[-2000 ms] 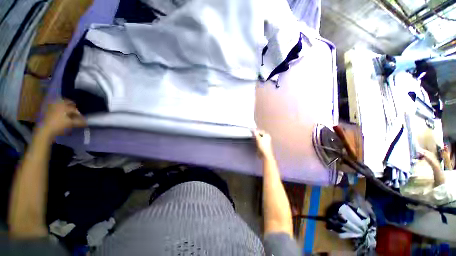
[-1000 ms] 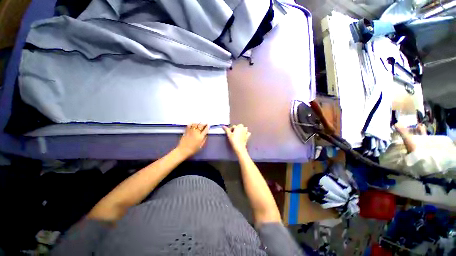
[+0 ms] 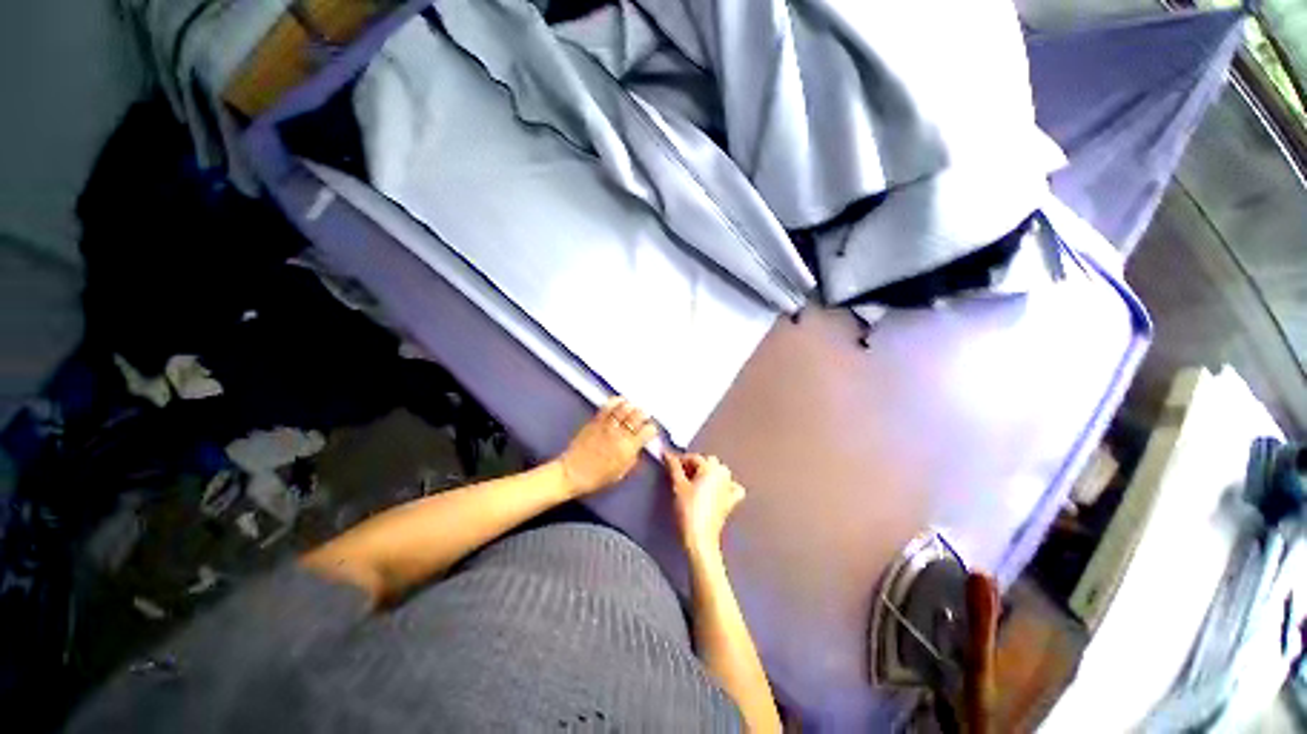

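A light grey garment piece (image 3: 573,273) lies on the purple ironing table, with a narrow seam strip (image 3: 487,294) and a dark line along its near edge. My left hand (image 3: 609,445) lies on the strip near its right end, fingers together over it. My right hand (image 3: 702,495) pinches the corner end of the strip, just right of my left hand. A steam iron (image 3: 925,617) rests on the table at the lower right, untouched.
Crumpled grey garments (image 3: 860,129) with black parts and loose threads lie on the far side. A dark cloth heap (image 3: 187,273) and scraps lie on the floor at left. A white table (image 3: 1183,574) with grey pieces stands at right.
The view has turned, so the table now slants. Both hands moved together at the strip's right end; the left came from the far left end. The iron stays on the table.
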